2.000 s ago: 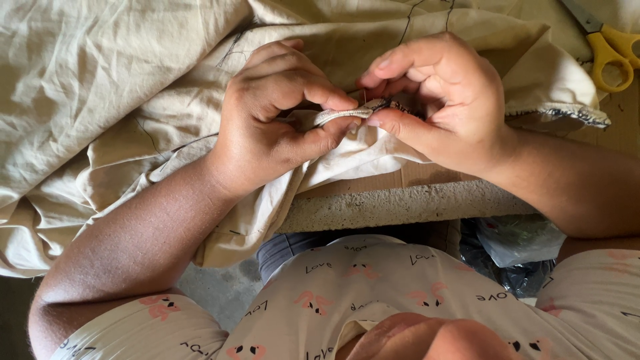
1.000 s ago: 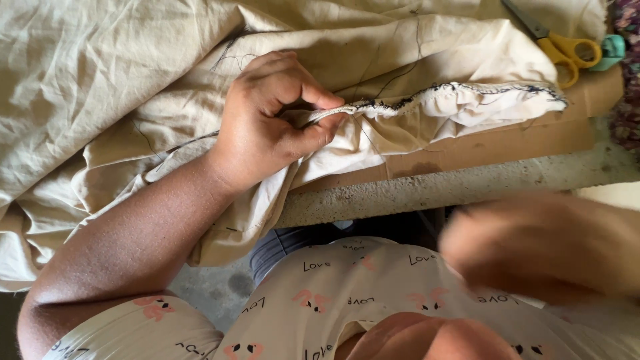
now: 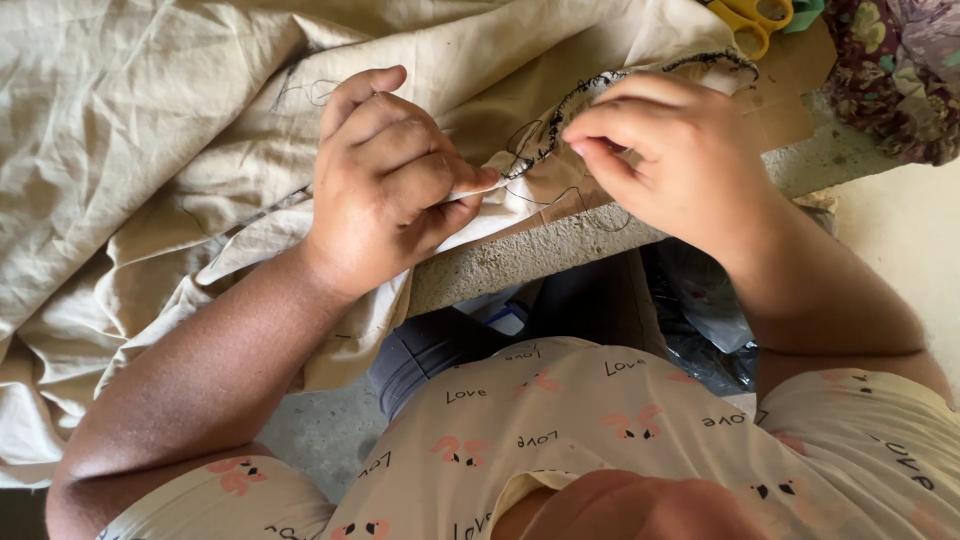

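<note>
A large cream cloth [image 3: 187,135] lies in folds over the table, its gathered edge sewn with black thread stitches [image 3: 559,112]. My left hand [image 3: 397,180] pinches that edge between thumb and forefinger, where the stitching begins. To the right, my right hand [image 3: 660,142] hovers over the stitched edge with thumb and forefinger nearly together; whether a needle is between them cannot be told. A loose dark thread [image 3: 555,201] loops below the edge, between the hands and over the cardboard.
Yellow-handled scissors [image 3: 750,22] lie at the top right beside a teal object [image 3: 804,13]. Cardboard [image 3: 784,112] sits on a rough concrete slab [image 3: 487,266] along the near edge. A dark floral cloth [image 3: 892,82] is bunched at far right. Plastic bags [image 3: 705,307] are below the slab.
My right hand was at the seam beside my left, swung out low to the right as a blur, and is now back over the stitched edge. My left hand keeps pinching the cloth.
</note>
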